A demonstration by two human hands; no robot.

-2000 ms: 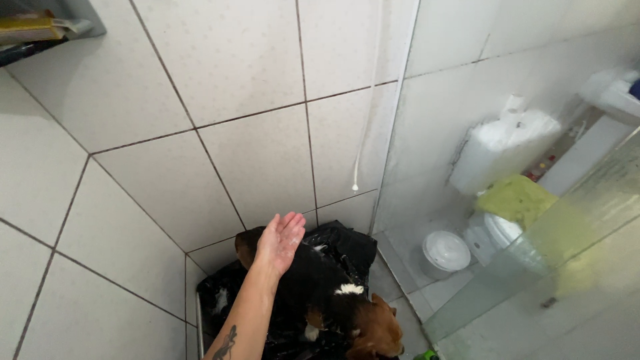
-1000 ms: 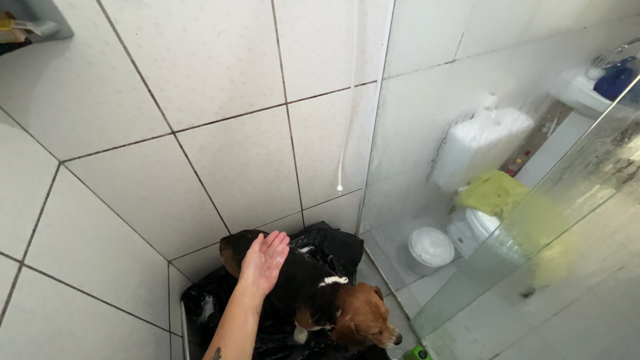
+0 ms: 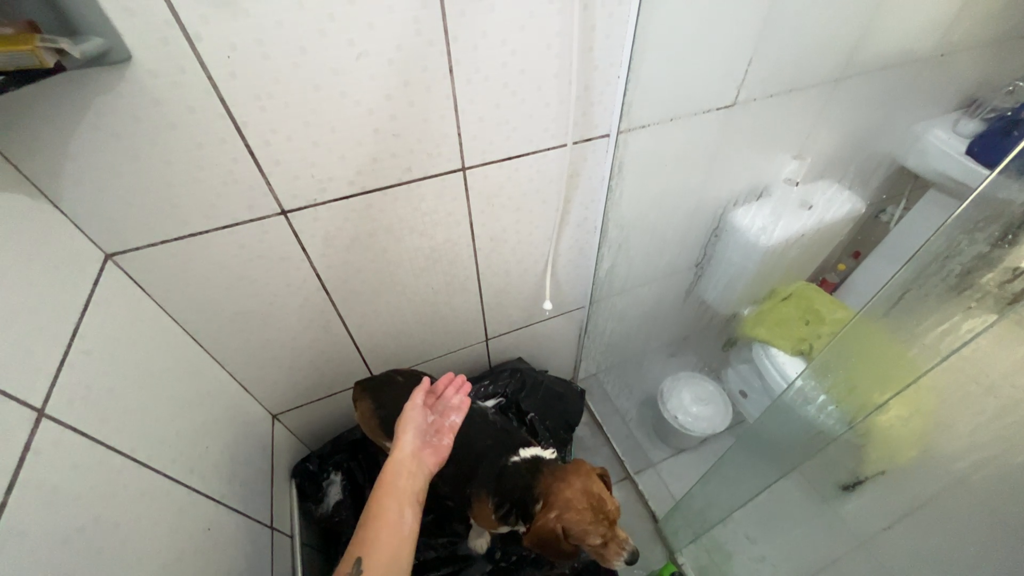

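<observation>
My left hand is held palm up with the fingers extended and nothing in it, and a tattoo shows on the forearm. Below it, a black, brown and white dog, beagle-like, is on wet black plastic sheeting. Whether the hand touches its back cannot be told. The dog's brown head points to the lower right. White suds lie on the plastic at the left. A thin white hose or cord hangs down the tiled wall, its end above the plastic. My right hand is out of view.
A glass shower panel stands at the right. Beyond it are a toilet tank, a yellow-green cloth, a lidded white bucket and a washbasin. A corner shelf is at upper left; a green object lies below.
The dog's head has turned and come further out to the right since the earliest frame. My left hand stays palm up over its back.
</observation>
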